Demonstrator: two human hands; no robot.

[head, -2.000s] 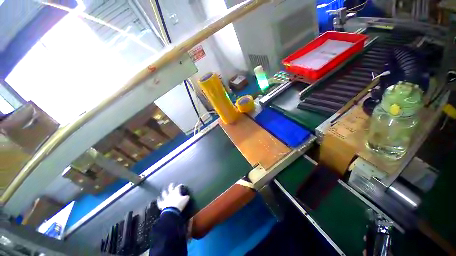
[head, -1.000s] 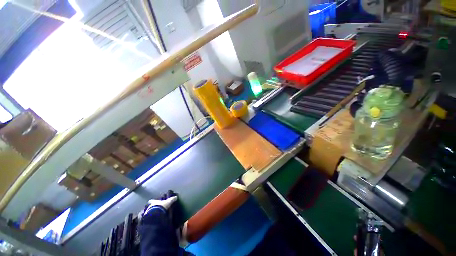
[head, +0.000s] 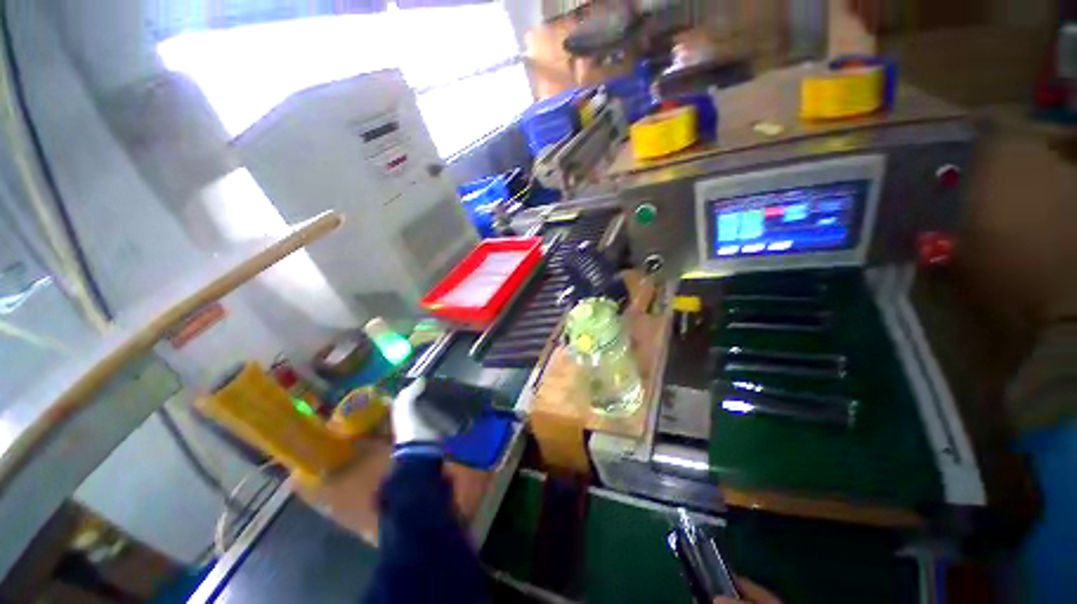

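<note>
My left hand [head: 416, 413], in a white glove, is at the blue mat [head: 484, 442]. It holds dark bars, apparently bare remote controls [head: 455, 405], over the mat; they are blurred and I cannot tell how many. My right hand [head: 752, 593] is cut off by the bottom edge, with only bare fingers showing. It holds shiny film-wrapped remotes [head: 702, 559]. Several wrapped remotes [head: 789, 405] lie crosswise, spaced apart, on the green outfeed belt [head: 827, 466] below the touchscreen [head: 789, 222].
The side board [head: 354, 501] bears a yellow roll cylinder [head: 278, 425] and a smaller yellow roll [head: 358, 411]. A red tray [head: 484, 281] stands beside the slotted infeed conveyor [head: 520, 336]. A clear bottle [head: 605, 366] stands on the brown block. Yellow-blue tape dispensers [head: 665, 132] sit atop the machine.
The view has swung right, bringing the touchscreen and outfeed belt in. My left hand has moved from the bars on the supply conveyor to the blue mat, with dark bars in it.
</note>
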